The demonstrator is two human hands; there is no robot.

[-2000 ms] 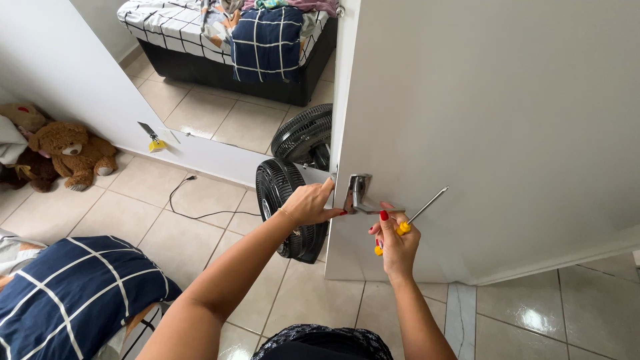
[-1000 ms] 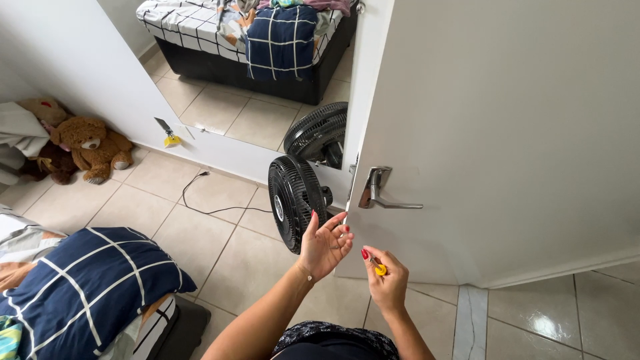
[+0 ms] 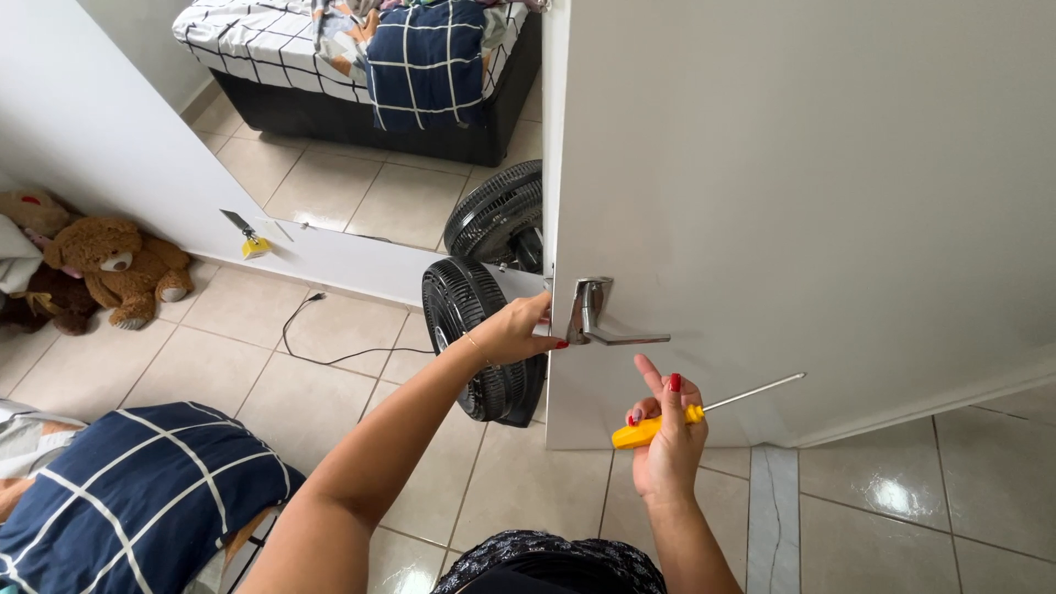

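A white door [image 3: 784,206] stands at the right with a chrome lever handle [image 3: 590,318] near its edge. My left hand [image 3: 520,330] is at that edge, level with the handle, its thumb against the door; some fingertips are hidden behind the edge, so a grip cannot be told. My right hand [image 3: 672,421] is below the lever and holds a screwdriver [image 3: 656,429] by its yellow handle. The metal shaft points up and to the right, its tip away from the lever. The index finger is extended toward the lever without touching it.
A black fan [image 3: 470,330] stands on the tiled floor beside the door, its cord [image 3: 289,330] trailing left. A mirror [image 3: 330,190] leans or hangs behind it. Teddy bears [image 3: 124,264] sit at the far left. A navy checked pillow [image 3: 140,495] lies at lower left.
My left hand has moved from in front of the door's edge back onto it. My right hand has turned, so the screwdriver's shaft now shows pointing right.
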